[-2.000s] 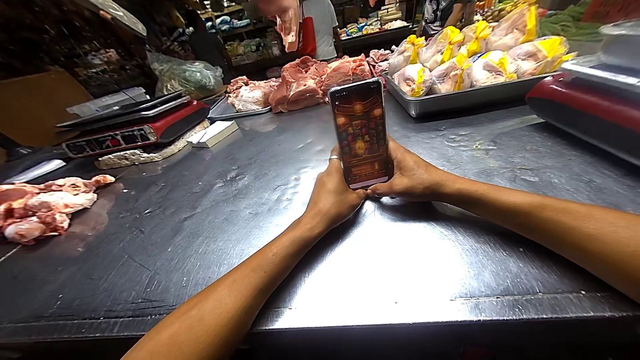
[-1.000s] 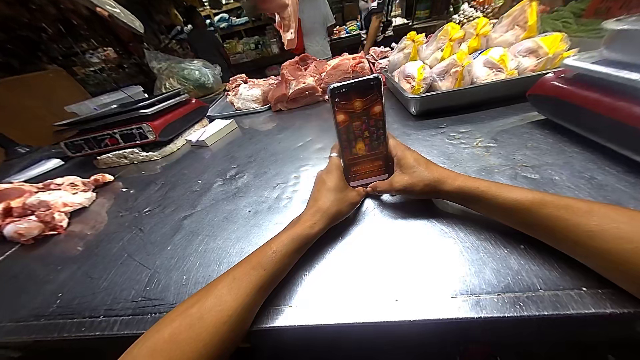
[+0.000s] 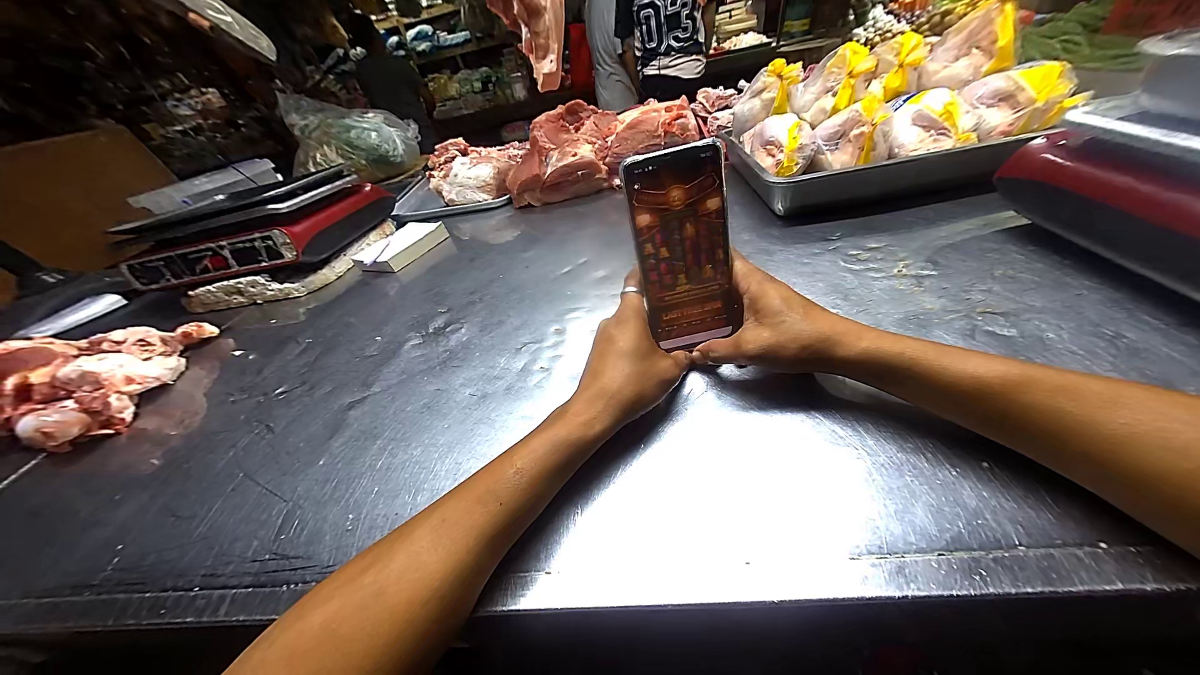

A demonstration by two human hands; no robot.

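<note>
A smartphone [image 3: 682,248] stands upright between my two hands, its lit screen showing dark orange graphics. My left hand [image 3: 633,361] grips its lower left side and wears a ring. At the lower right side, my right hand [image 3: 778,323] holds it too, and the thumbs meet near its bottom edge. Both hands rest on or just over the stainless steel counter [image 3: 422,375]. Behind the phone lie large raw meat pieces [image 3: 562,155], with more on a metal tray [image 3: 455,208]. The fingers behind the phone are hidden.
Bagged whole chickens [image 3: 853,131] fill a steel tray [image 3: 844,183] at the back right. Red scales stand left [image 3: 328,225] and right [image 3: 1106,197]. A white paper pad [image 3: 403,247] lies by the left scale, meat with bones [image 3: 84,380] at far left. Meat hangs [image 3: 534,37] above; people stand beyond.
A person in a numbered jersey has come into fuller view behind the counter. My hands and the phone have stayed in place.
</note>
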